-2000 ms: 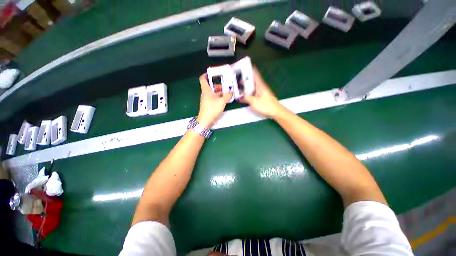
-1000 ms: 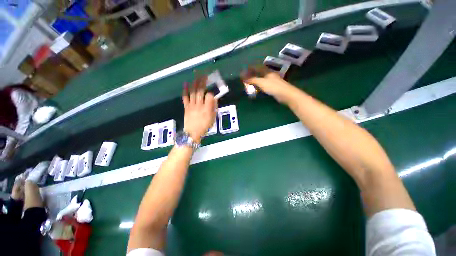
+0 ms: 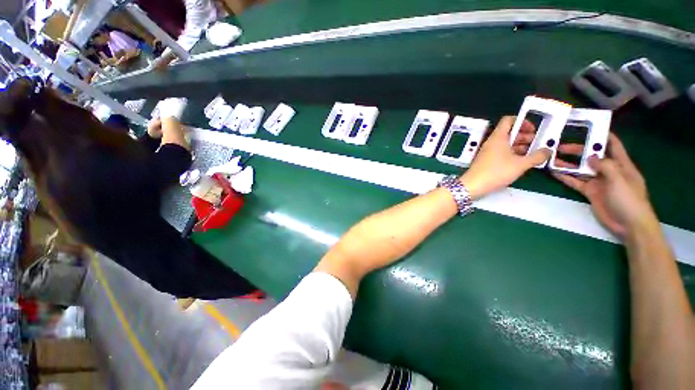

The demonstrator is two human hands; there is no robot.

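My left hand [image 3: 503, 158], with a silver watch on the wrist, grips a white plastic housing [image 3: 540, 107] with a large window and a small dark spot. My right hand [image 3: 616, 181] grips a second white housing [image 3: 601, 120] by its lower right side. The two housings are held up side by side above the belt, their inner edges meeting or overlapping. Two more housings [image 3: 476, 126] lie side by side on the green belt just left of my left hand, near the white rail.
Several housings [image 3: 371, 116] lie along the belt to the left. Greyer, tilted ones [image 3: 598, 81] are at upper right. The white rail [image 3: 358, 169] borders the glossy green worktop [image 3: 457, 320]. A red bag [image 3: 216, 217] and a dark-clothed person [image 3: 107, 190] are at left.
The view has swung left, showing more of the neighbouring person. Both hands, apart and blurred a second ago, now hold one housing each, close together. The housing pair near my left hand is uncovered.
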